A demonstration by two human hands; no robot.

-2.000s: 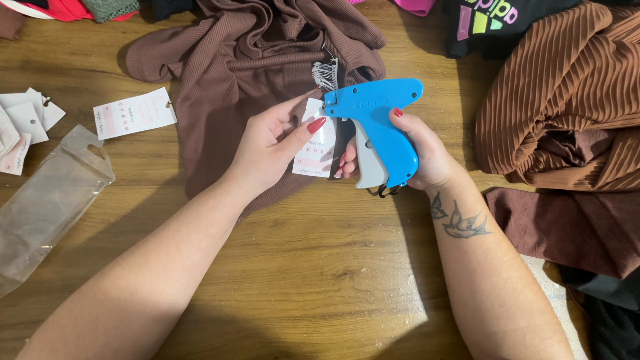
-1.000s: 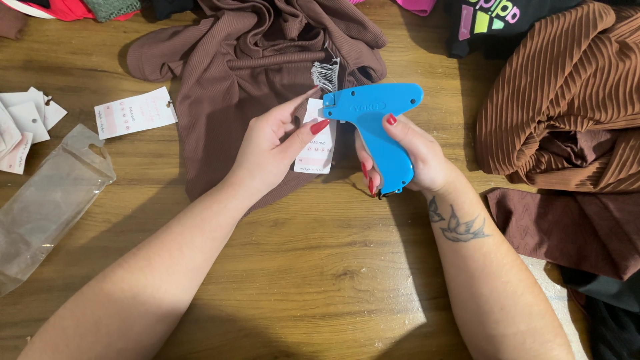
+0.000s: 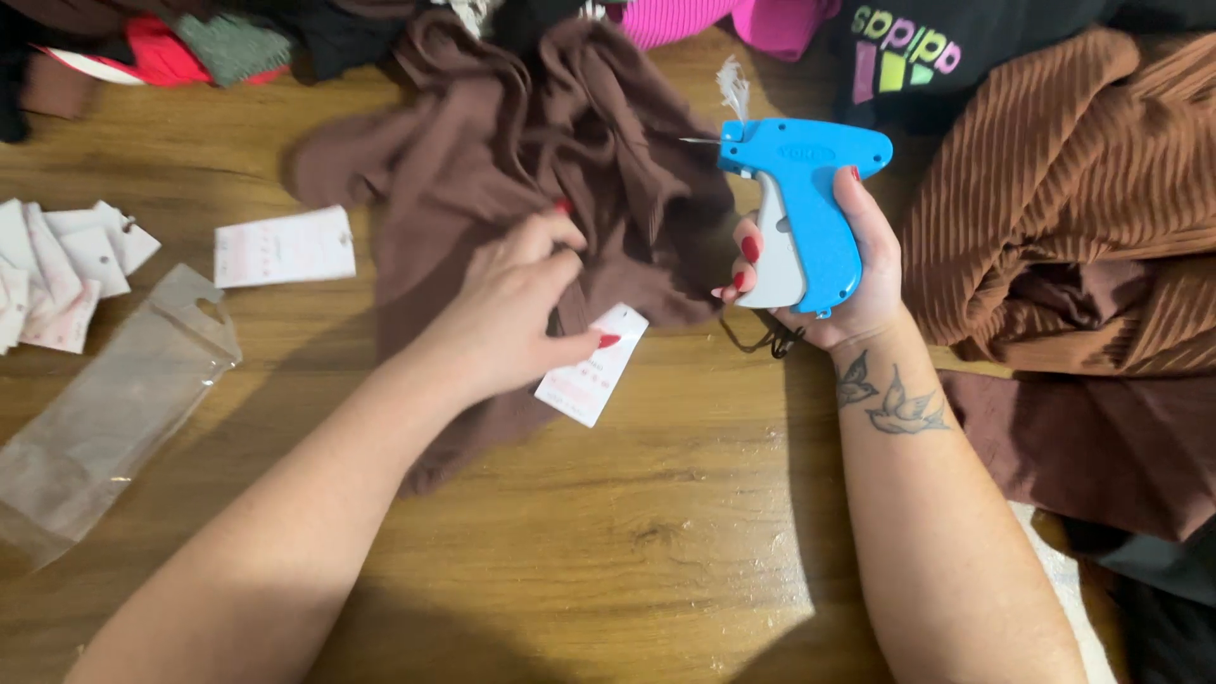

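Note:
My right hand (image 3: 845,256) grips a blue tagging gun (image 3: 817,171) with a pale grey trigger. Its thin needle points left, and a bunch of clear plastic fasteners (image 3: 731,85) sticks up from its top. My left hand (image 3: 527,304) lies over a brown ribbed garment (image 3: 456,190), its fingers bent on the cloth; whether they pinch a fold is hard to tell. Near my left thumb a white printed tag (image 3: 597,366) rests at the garment's lower edge, partly under the thumb. A black cord loop hangs below the gun's handle.
Another white tag (image 3: 285,249) lies left of the garment, with a clear plastic sleeve (image 3: 114,408) and several overlapping tags (image 3: 47,271) farther left. A rust-brown pleated garment (image 3: 1064,190) is heaped at the right. Black (image 3: 950,57), pink (image 3: 684,19) and red (image 3: 161,52) clothes line the back.
The tagging gun has moved away from the tag and garment, toward the right. My left hand has shifted onto the cloth, and the tag beside it now lies lower and tilted.

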